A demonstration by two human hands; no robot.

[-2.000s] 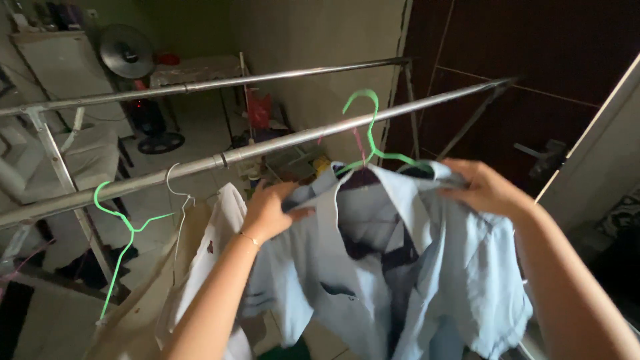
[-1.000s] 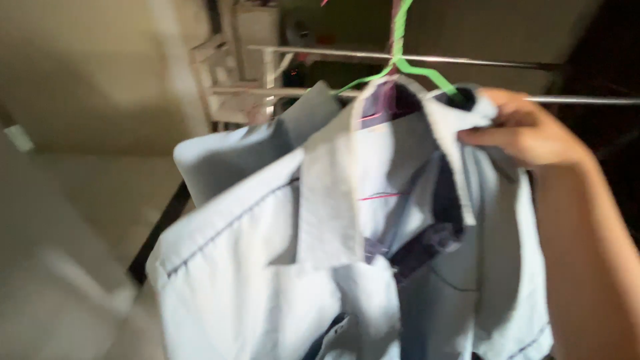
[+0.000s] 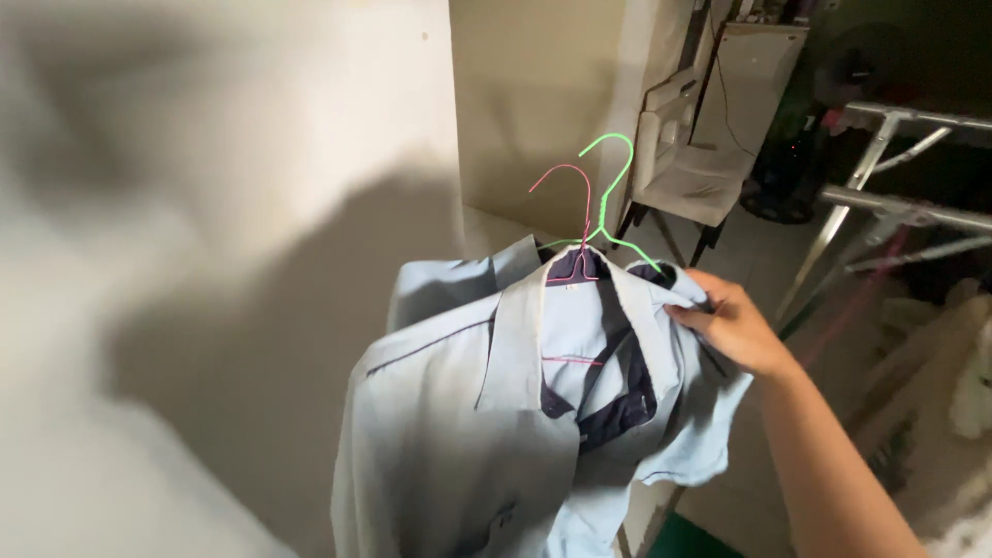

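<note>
My right hand (image 3: 725, 318) pinches the shoulder and collar area of the light blue shirts on the right side. The front light blue shirt (image 3: 442, 403) has a dark inner collar and hangs on a thin pink wire hanger (image 3: 587, 205). Behind it, a second light blue shirt (image 3: 442, 287) is on a green wire hanger (image 3: 603, 209). Both hanger hooks point up, with no rail in them. My left hand is out of view.
A pale wall or panel (image 3: 310, 116) fills the left side. A metal clothes rack (image 3: 868, 201) stands at the right with garments (image 3: 930, 372) below it. Farther back are a white chair (image 3: 686, 182) and a dark standing fan (image 3: 783, 178).
The green hanger was at the metal rail two seconds ago and is now away from it, with the shirts. My left hand has left the view. The view has swung left.
</note>
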